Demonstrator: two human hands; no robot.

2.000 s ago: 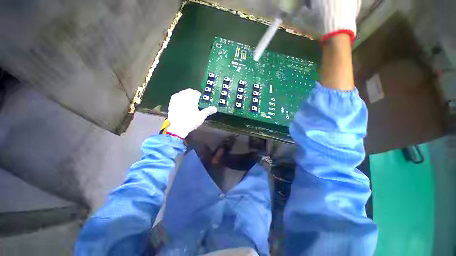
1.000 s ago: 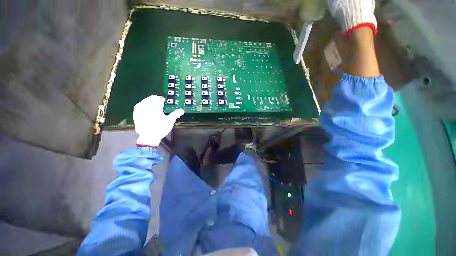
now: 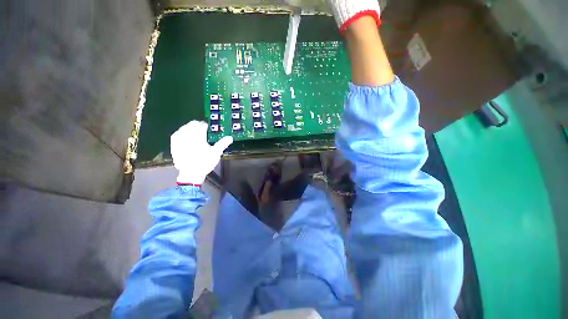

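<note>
A green printed circuit board (image 3: 311, 93) with rows of small black-and-white blocks at its left lies on a dark green mat (image 3: 168, 81). My left hand (image 3: 194, 149), in a white glove, holds the board's lower left corner, thumb along the front edge. My right hand (image 3: 356, 9), gloved with a red cuff edge, is cut off by the top edge; its fingers are mostly hidden. The pale nozzle (image 3: 291, 43) comes down from the top, left of my right hand, its tip over the board's upper middle. Whether my right hand grips it is not visible.
The booth's front edge (image 3: 274, 151) runs below the board. A grey booth wall (image 3: 75, 81) is at the left. A brown cardboard panel (image 3: 454, 62) stands at the right. Beyond it is a brighter green bench mat (image 3: 504, 205) with a small black object (image 3: 492, 114).
The nozzle and my right hand have moved left from beyond the board's right edge to over its upper middle. My left hand stays at the board's lower left corner.
</note>
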